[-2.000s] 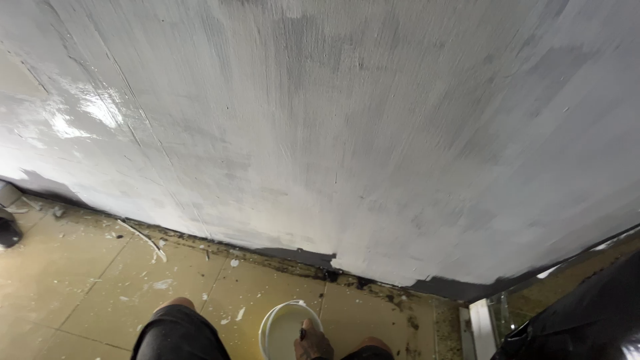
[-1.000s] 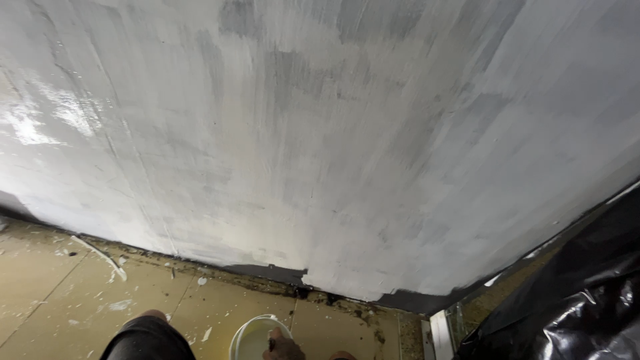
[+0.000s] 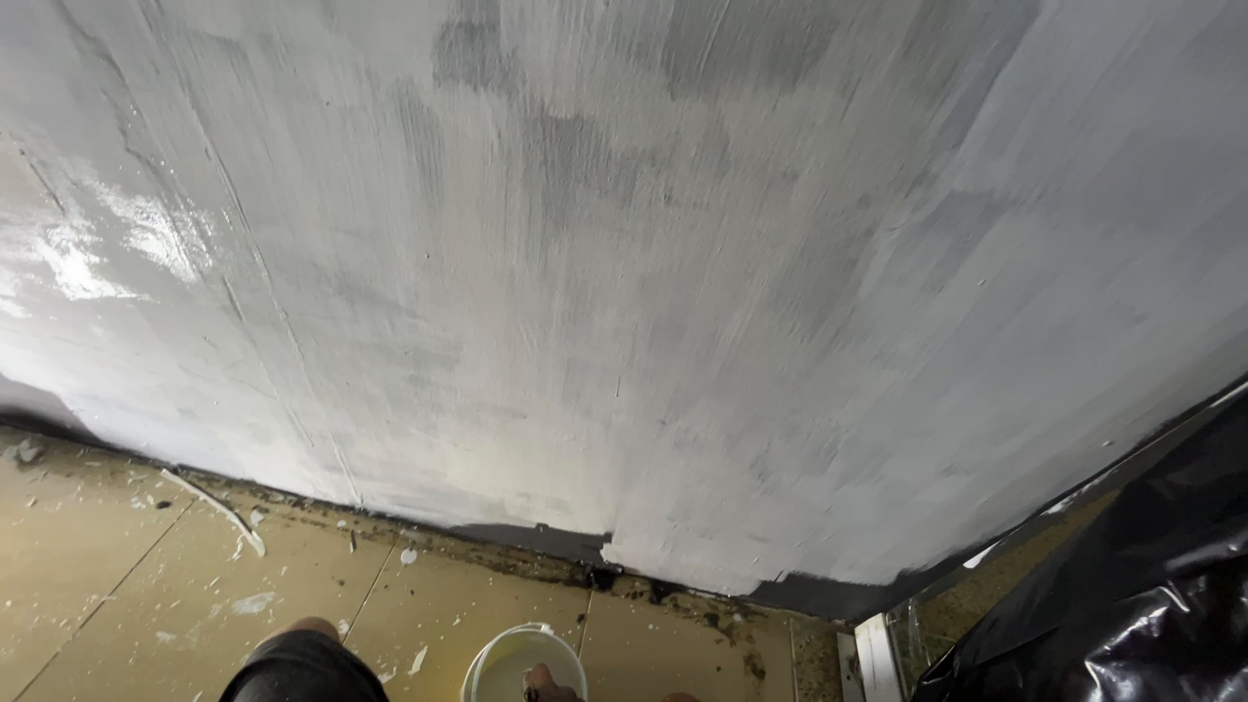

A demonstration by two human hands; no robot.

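Note:
A white plastic bucket (image 3: 524, 663) stands on the tiled floor at the bottom edge of the view, with pale contents that look like paint. One hand (image 3: 548, 685) is over the right part of its opening, only the fingers and knuckles showing; which hand it is cannot be told for certain, and whatever it grips is hidden. The other hand is out of view. Beyond the bucket rises a wall (image 3: 604, 322) with streaky whitish paint over dark grey, wet and shiny at the left. Dark unpainted patches (image 3: 829, 593) show along its lower edge.
Beige floor tiles (image 3: 78, 585) carry paint flecks, dirt and a thin white strip (image 3: 219, 509). My knee in dark cloth (image 3: 304, 668) is left of the bucket. Black plastic sheeting (image 3: 1121, 595) lies at the right, beside a white frame piece (image 3: 877, 658).
The view has shifted somewhat between frames. The hand stays at the bucket throughout; nothing else has plainly changed.

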